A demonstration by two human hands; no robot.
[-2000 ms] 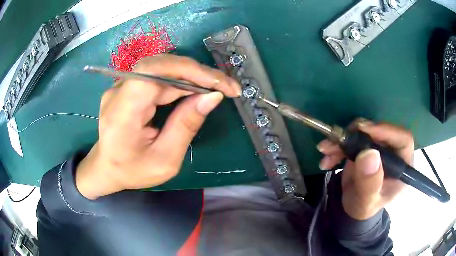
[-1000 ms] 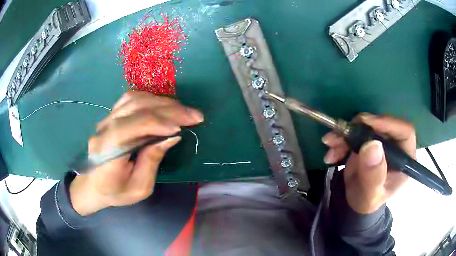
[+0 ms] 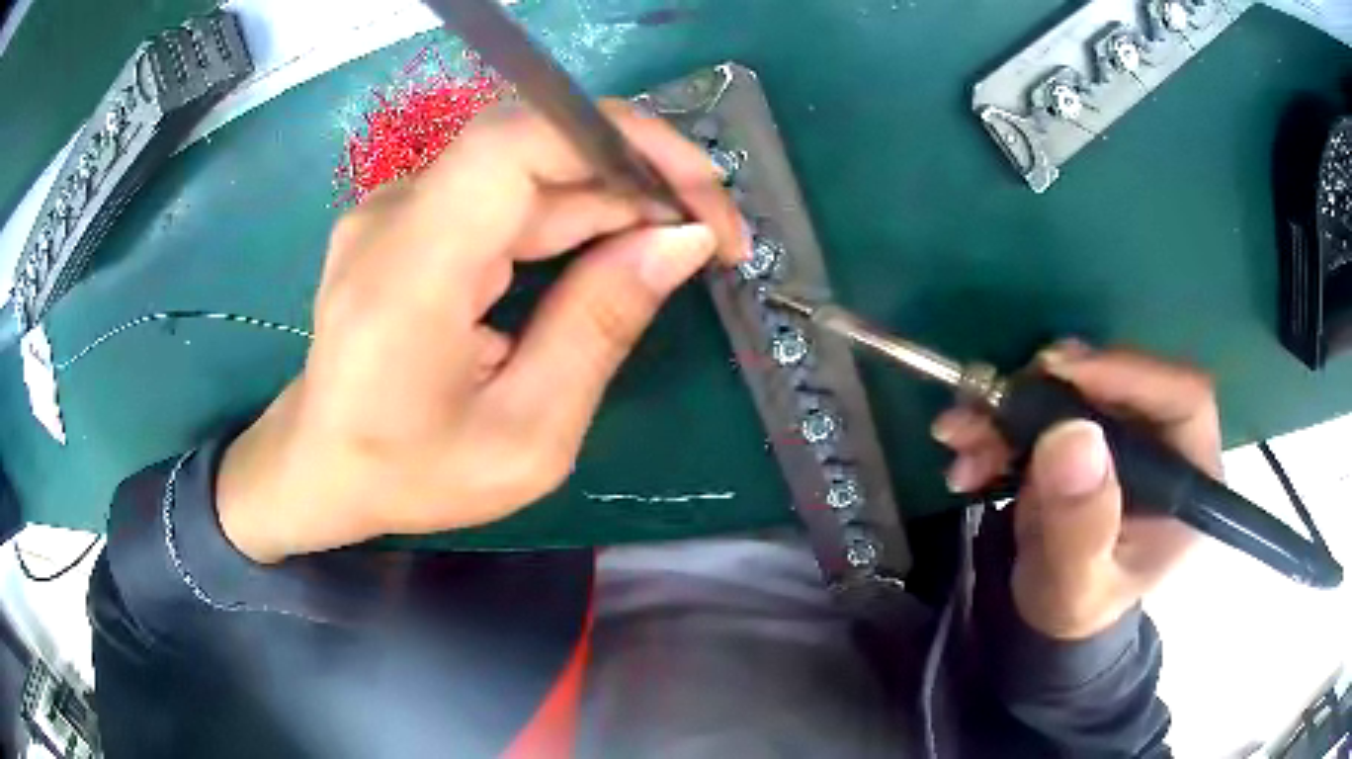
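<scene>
My left hand [image 3: 475,319] grips the dark-grey tweezers [image 3: 571,111] between thumb and fingers. Its fingertips cover the left edge of the grey strip housing [image 3: 853,386] near its upper rounds, and the tweezer tips are hidden. My right hand [image 3: 1105,475] grips the soldering iron [image 3: 927,360] by its black handle. The iron's tip is at the housing, just below the second silvery round [image 3: 759,255]. The housing lies at a slant with its row of rounds facing up. No red wire is discernible at the tweezers.
A red wire pile [image 3: 408,134] lies behind my left hand. Stacked housings [image 3: 111,163] stand at upper left, a spare housing [image 3: 1097,92] at upper right. A black block [image 3: 1312,245] is at far right. A pale strand [image 3: 660,497] lies near the front edge; a silvery strand [image 3: 186,315] at left.
Compared with one second ago, my left hand has moved right and up from below the red pile to the housing, the tweezers now pointing down-right. The iron has barely moved.
</scene>
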